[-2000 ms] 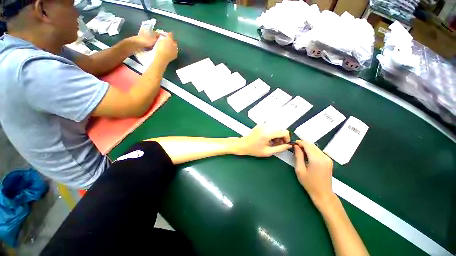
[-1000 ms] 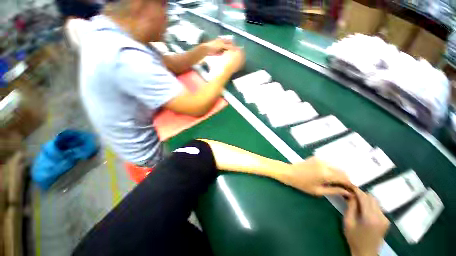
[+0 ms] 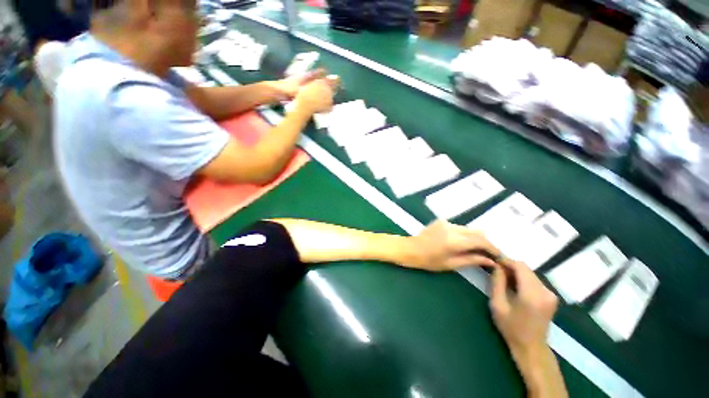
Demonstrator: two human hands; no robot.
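Several slim white boxes (image 3: pixel 465 194) lie in a loose, partly overlapping line on the dark green conveyor belt (image 3: pixel 404 97). Small dark printing shows on the nearer ones. The nearest box (image 3: pixel 626 299) lies to the right of my hands. My left hand (image 3: pixel 453 247) is over the pale guide rail (image 3: pixel 354 180), fingers curled. My right hand (image 3: pixel 525 301) is just right of it, its fingertips meeting the left hand's. Something small and dark may be between the fingertips, but blur and the fingers hide it.
A person in a grey shirt (image 3: pixel 136 148) sits at left, hands over the belt, with a red-pink board (image 3: pixel 245 183) in front. Bagged white items (image 3: pixel 544 89) are heaped beyond the belt. A blue plastic bag (image 3: pixel 50 284) lies on the floor. The glossy green worktable (image 3: pixel 389 334) is nearest me.
The view swung left, then partly back. The white boxes extend farther right past my hands, and more lie near the neighbouring person. My hands stay together over the rail.
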